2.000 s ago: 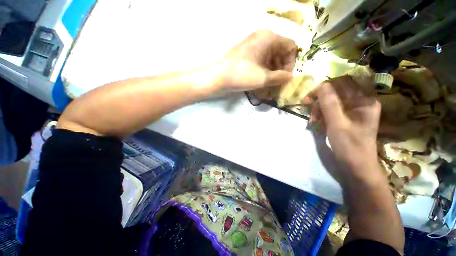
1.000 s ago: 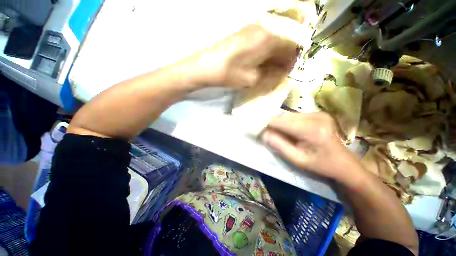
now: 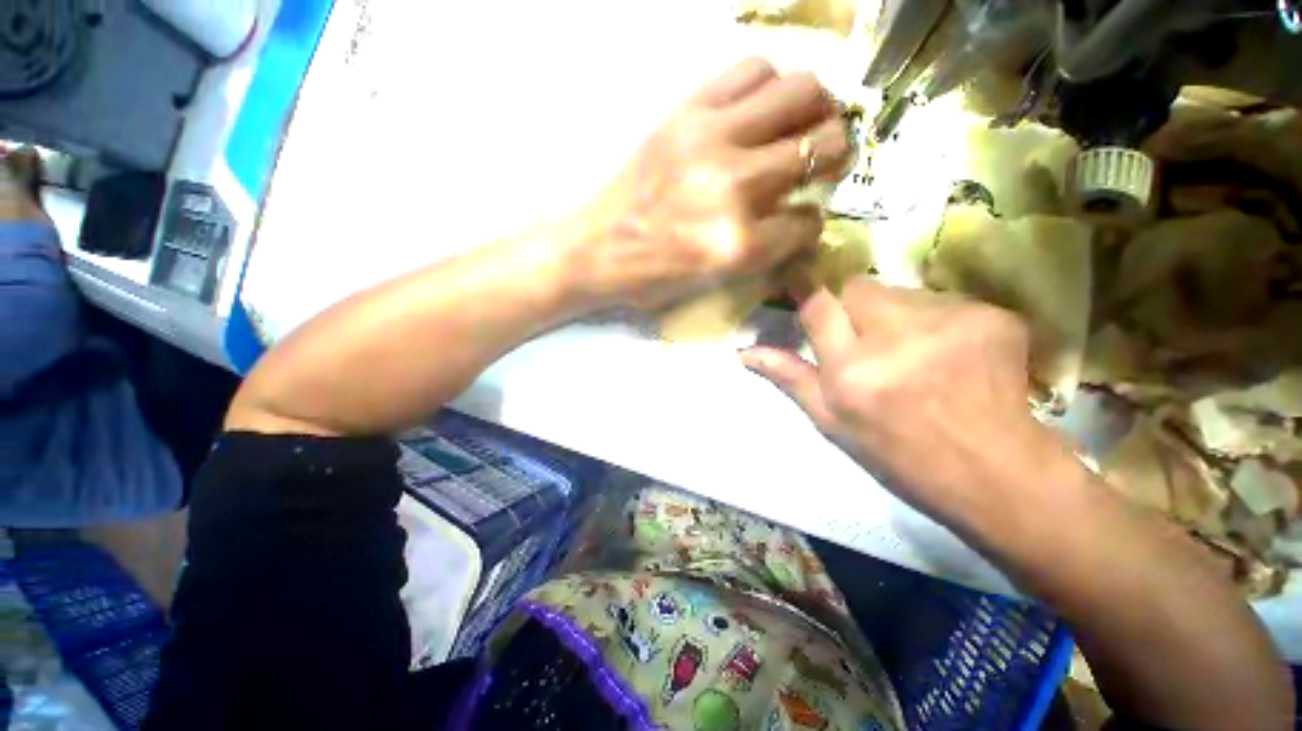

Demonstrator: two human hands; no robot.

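A beige work piece (image 3: pixel 707 314) shows below the palm of my left hand (image 3: pixel 728 193), which is curled over it left of the needle area. Pale yellow material (image 3: pixel 843 250) also shows between my two hands. My right hand (image 3: pixel 907 357) is at the front edge of the machine bed, its index fingertip against the material and its thumb held apart. Whether it pinches the material is hidden. The grey sewing machine head (image 3: pixel 985 50) is at the upper right, with a white ribbed knob (image 3: pixel 1111 179) below it. The needle tip cannot be made out.
A heap of beige and tan pieces (image 3: pixel 1199 307) lies right of the machine. The white table (image 3: pixel 457 129) has a blue-edged end (image 3: pixel 293 107). Blue crates (image 3: pixel 985 664) stand below. Another person's blue-clothed part (image 3: pixel 86 400) is at the far left.
My right hand has moved from the table's front edge up to the material beside my left hand. My left hand stays left of the needle area. The view has shifted, showing more of the other person.
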